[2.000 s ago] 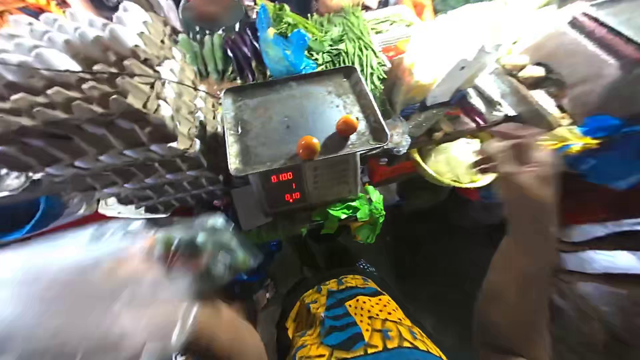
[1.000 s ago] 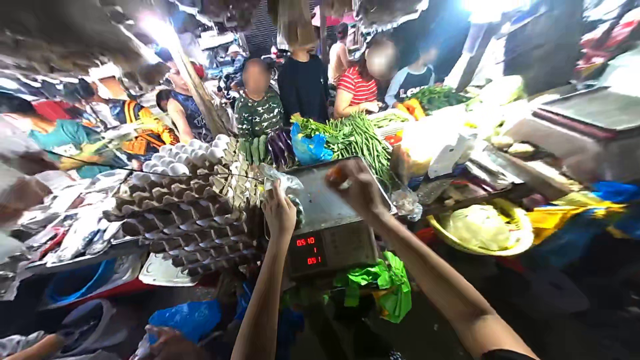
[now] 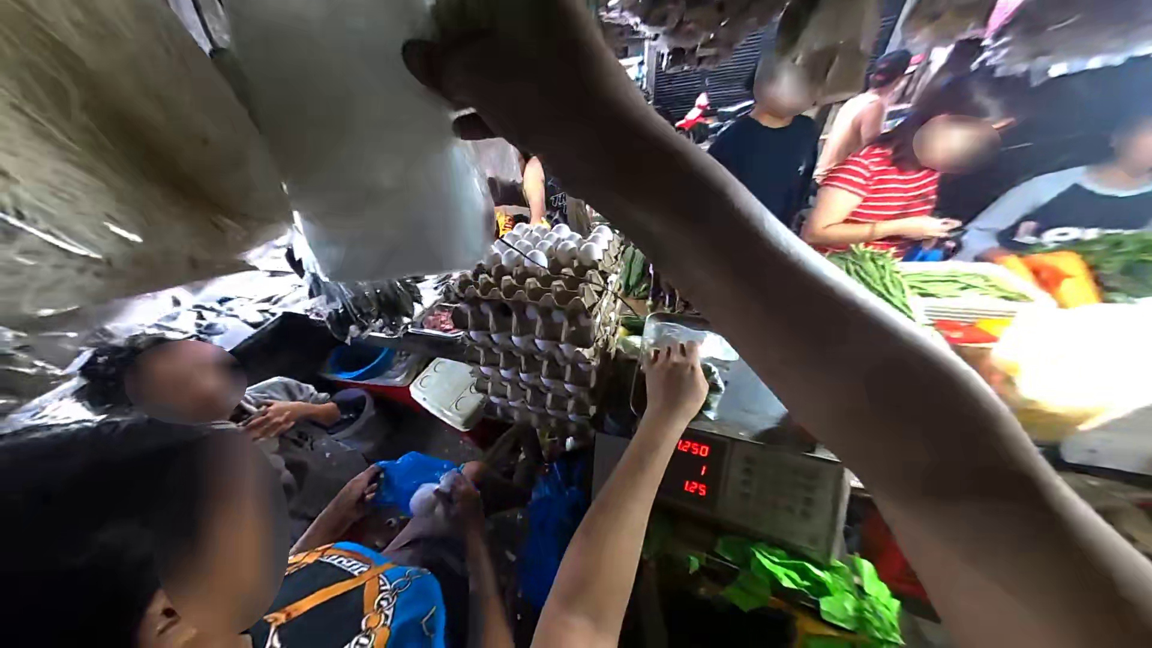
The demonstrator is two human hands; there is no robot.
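My left hand (image 3: pixel 675 382) is closed on the top of a clear plastic bag (image 3: pixel 711 346) that rests on the metal pan (image 3: pixel 751 396) of a digital scale (image 3: pixel 783 495). Dark contents show dimly through the bag. The scale has a lit red display. My right arm crosses the view high up, and my right hand (image 3: pixel 486 67) is at the hanging translucent plastic bags (image 3: pixel 360 153). Its fingers are dark and partly hidden, so I cannot tell whether they grip the plastic. The arm hides part of the pan.
Stacked egg trays (image 3: pixel 540 342) with white eggs stand left of the scale. A person at lower left handles a blue plastic bag (image 3: pixel 409 481). Several people stand beyond the green beans (image 3: pixel 873 279). Green plastic (image 3: pixel 823 576) lies below the scale. More bags hang overhead.
My right hand has left the scale pan, where it held a red-orange round item, and is raised to the upper left. My left hand stays at the clear bag. The view has turned left.
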